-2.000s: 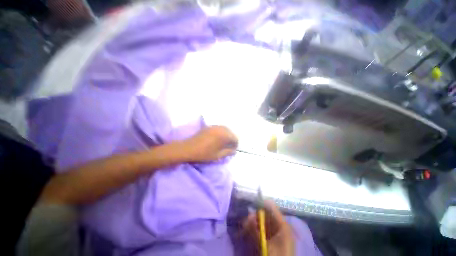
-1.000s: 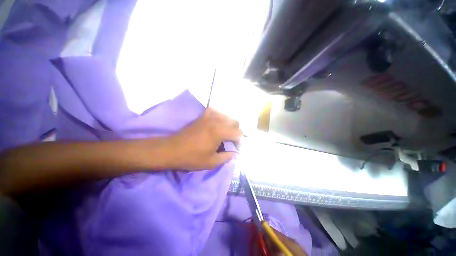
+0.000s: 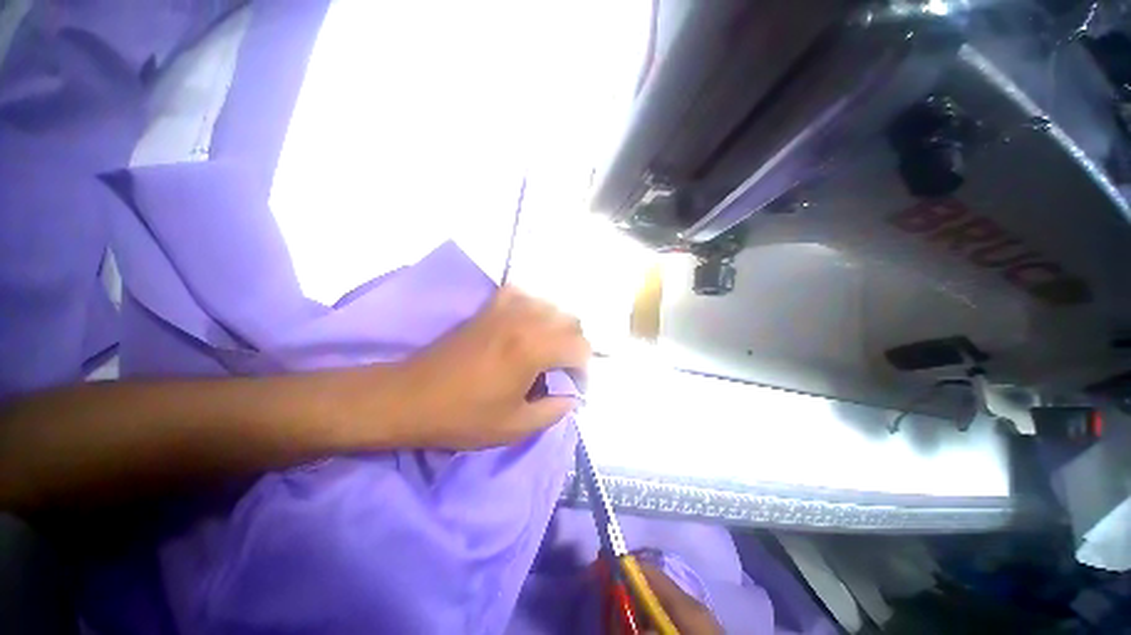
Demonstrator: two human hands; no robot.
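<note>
Purple cloth (image 3: 372,533) lies in folds over the table's near edge and the lap. My left hand (image 3: 502,372) pinches a bit of it between thumb and fingers near the table edge. My right hand (image 3: 670,602), partly cut off by the bottom edge, holds scissors (image 3: 605,515) with red and yellow handles. The blades look nearly closed and point up, their tips at the cloth by my left thumb. Whether they are cutting cannot be told.
A sewing machine head (image 3: 868,211) with reddish lettering stands at the right. A yellow-tan strip (image 3: 646,298) is on its bed. A ruler-like marked band (image 3: 769,506) runs along the table's near edge. More purple cloth (image 3: 62,211) lies at the left. The table (image 3: 434,124) is glaring white.
The view has moved closer to the work since the first frame. The scissors have come up to the cloth at my left hand. Since one second ago, the blades have shifted slightly left.
</note>
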